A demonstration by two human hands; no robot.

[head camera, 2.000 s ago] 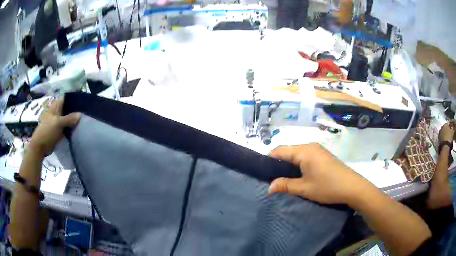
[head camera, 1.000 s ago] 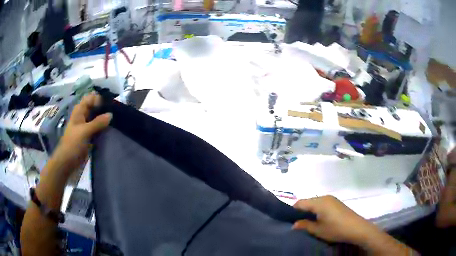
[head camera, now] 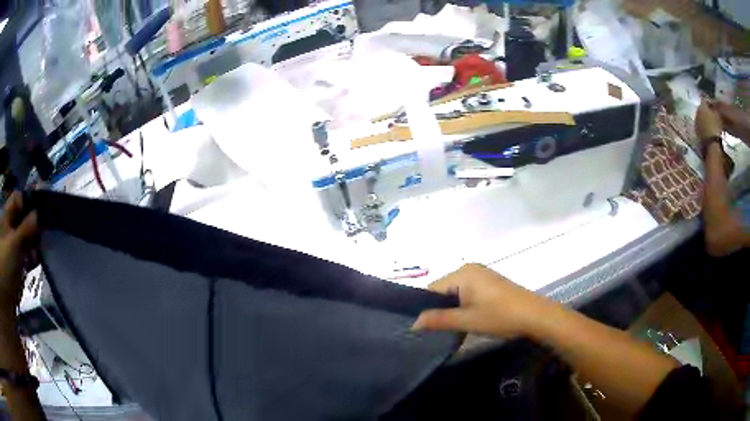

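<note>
A grey-blue garment panel (head camera: 288,353) hangs in front of me, with a wide black band (head camera: 206,242) along its top edge and a narrow black line running down it. My left hand (head camera: 16,234) is at the left picture edge, partly cut off, and pinches the band's left end. My right hand (head camera: 473,304) grips the band's right end between thumb and fingers. The band is stretched between both hands, sloping down to the right. The panel's lower part is cut off by the bottom edge.
A white sewing machine (head camera: 534,164) with brown tape strips stands behind the panel. Thread snips (head camera: 409,272) lie on its bed. White fabric (head camera: 247,115) and red cloth (head camera: 473,74) lie behind. At right, another person's hands (head camera: 711,123) are near patterned cloth (head camera: 670,177). A cardboard box (head camera: 670,321) is below right.
The view has turned right, so the machine appears further left and more of the neighbour and box shows. The band, slack and curved a second ago, is now straighter. Both hands keep their hold.
</note>
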